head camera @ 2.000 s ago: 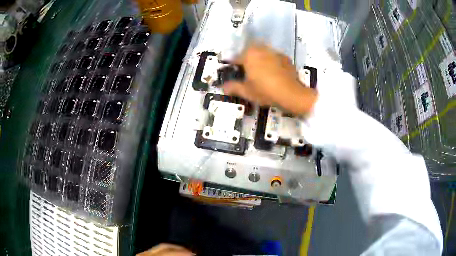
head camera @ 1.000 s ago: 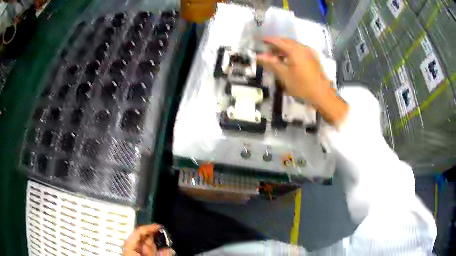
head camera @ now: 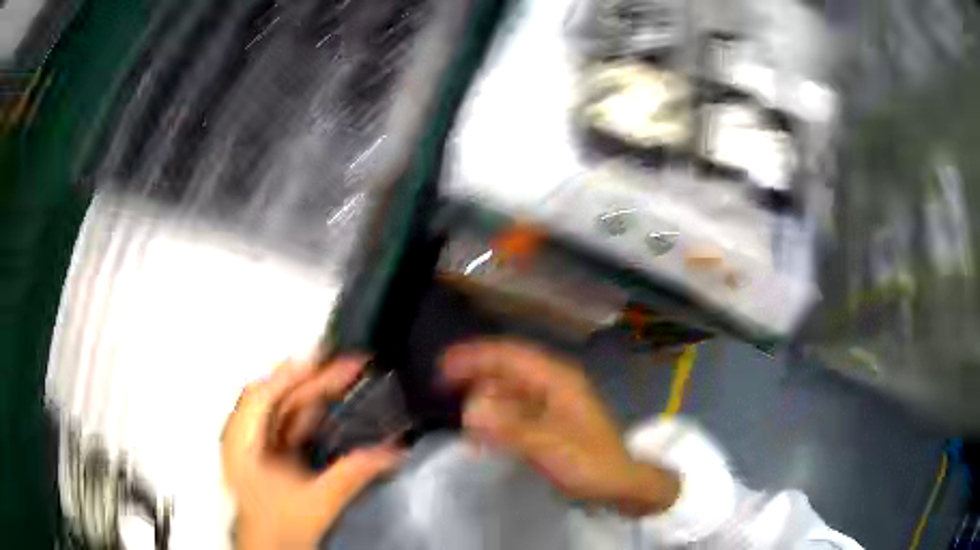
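Observation:
My left hand [head camera: 285, 457] is at the bottom, left of the middle, blurred. Its thumb and fingers are curled around a dark watch case [head camera: 360, 414], whose outline is smeared by motion. My right hand [head camera: 548, 419] is just right of it, over my lap, with fingers bent towards the left hand but apart from the case. Whether anything small is between its fingertips cannot be seen. The white tray [head camera: 183, 312] lies left of my left hand; its rows are washed out.
A blister tray [head camera: 258, 118] of dark units is at the upper left. The white press machine [head camera: 527, 118] is at the upper right, with fixtures [head camera: 639, 102] on top and round buttons in front. Plastic-wrapped stacks [head camera: 913, 258] stand at the far right, with grey floor [head camera: 752, 419] below.
My right hand has come down from the machine's fixtures to beside my left hand. The left hand has come further into view with the dark case. The view has swung, so the machine sits higher and further right.

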